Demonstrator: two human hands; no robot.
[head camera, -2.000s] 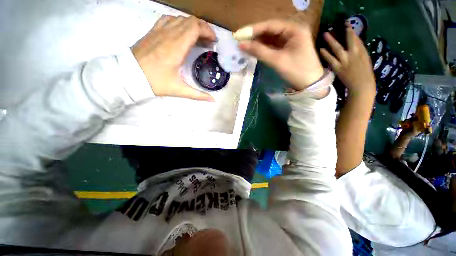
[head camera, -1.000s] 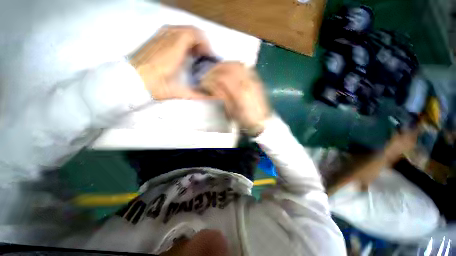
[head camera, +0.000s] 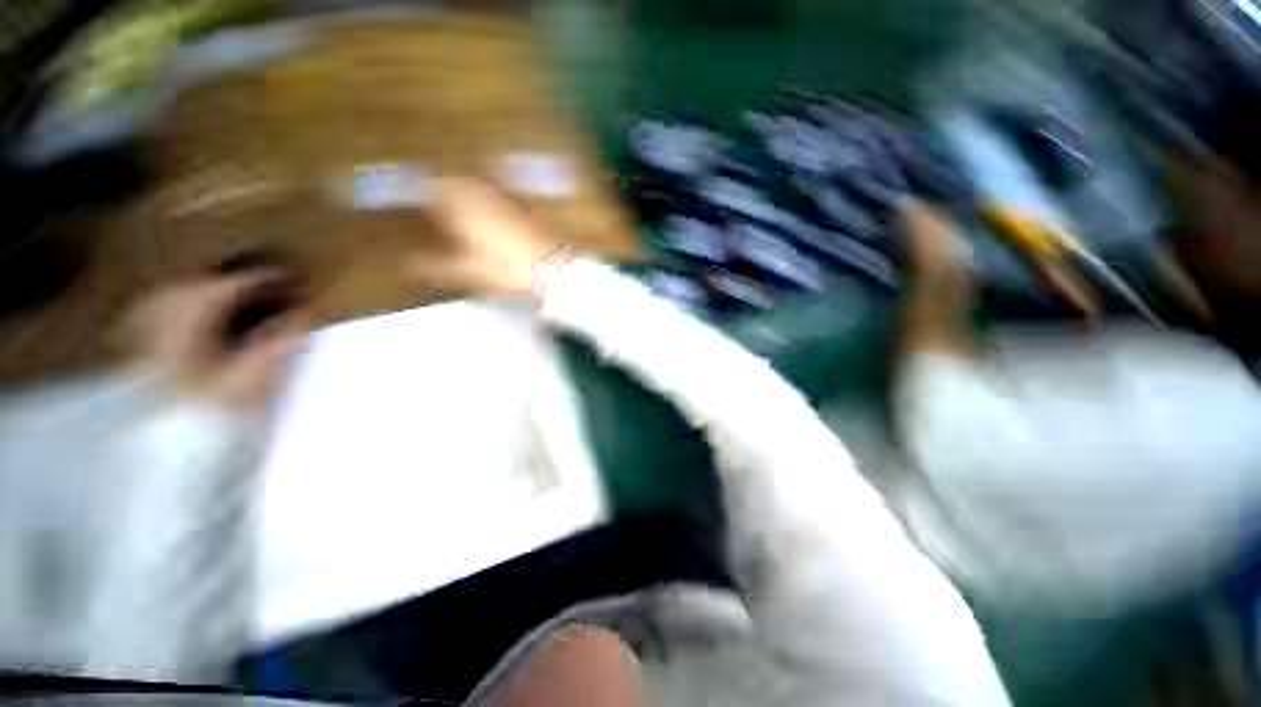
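The view is strongly blurred. My left hand (head camera: 208, 332) is at the left, with a dark round housing (head camera: 257, 312) in its fingers; whether a disc sits in it cannot be told. My right hand (head camera: 477, 238) reaches over the brown board (head camera: 346, 97), its fingers close to a pale disc (head camera: 387, 187). Another pale disc (head camera: 542, 173) lies on the board to the right of the hand. Blur hides whether my right fingers touch or hold anything.
The white board (head camera: 415, 456) is in front of me. Many black units with pale faces (head camera: 774, 207) lie on the green surface at the right. Beyond them are a neighbouring worker's hand (head camera: 936, 269), a white sleeve and a yellow tool (head camera: 1026, 232). Yellow strands (head camera: 118, 62) show at far left.
The view has swung, so more of the brown board shows. My right hand has left the housing and moved out over the brown board. My left hand is now apart from it, still with the housing.
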